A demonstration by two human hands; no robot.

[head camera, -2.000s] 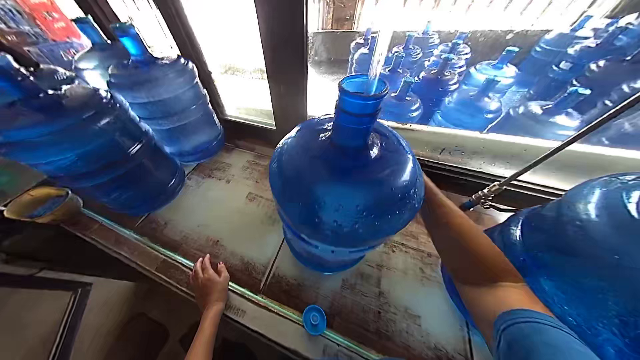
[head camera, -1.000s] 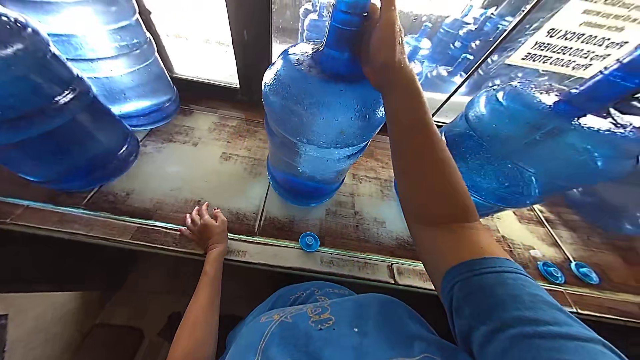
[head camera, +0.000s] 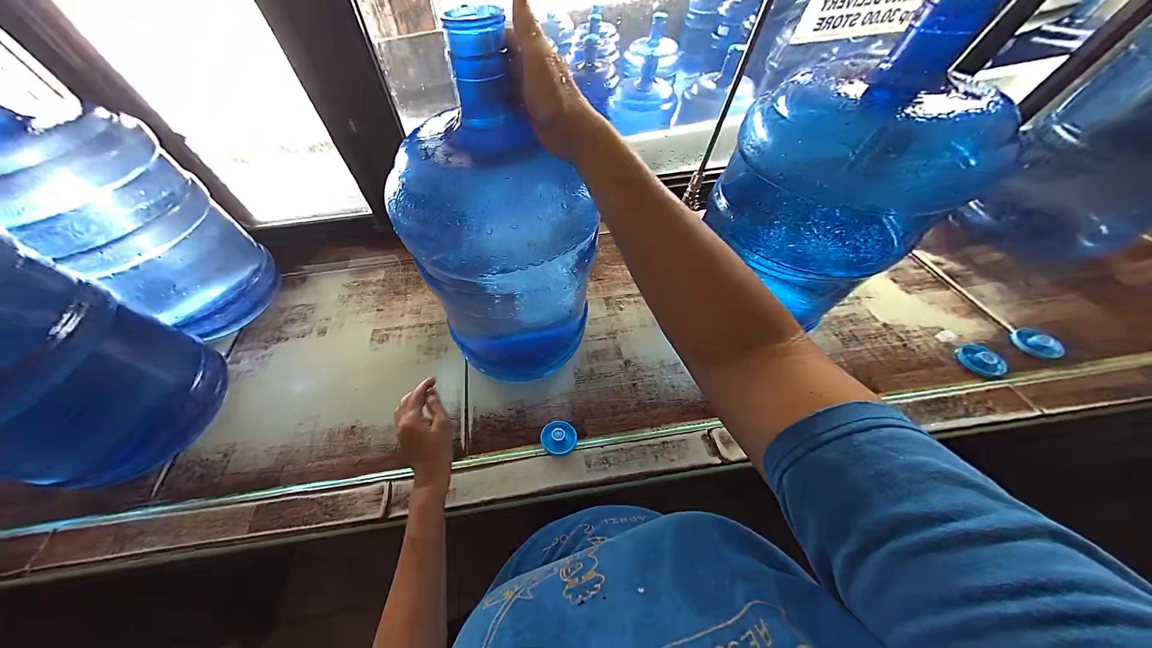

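Note:
A blue plastic water jug [head camera: 504, 243] stands upright on the tiled counter [head camera: 333, 360], its neck uncapped. My right hand [head camera: 549, 94] lies flat against the right side of the jug's neck and shoulder, fingers extended upward; whether the fingers grip is partly hidden. Over the counter near its front edge is my left hand [head camera: 425, 430], holding nothing, left of a small blue cap [head camera: 559, 437]. Right of my arm, a second blue jug [head camera: 855, 171] leans at an angle in view, with water inside.
Two large blue jugs [head camera: 135, 225] [head camera: 81, 378] stand at the left. Two more blue caps [head camera: 981, 360] [head camera: 1038, 343] lie near the front edge at the right. Behind the window frame [head camera: 328, 99] are several jugs [head camera: 643, 81]. A thin metal rod [head camera: 724, 108] rises beside the right jug.
My right hand, low behind the jug two seconds ago, is now at its neck. The clear stream or tube seen at the jug's mouth earlier is not in view now. The view has shifted.

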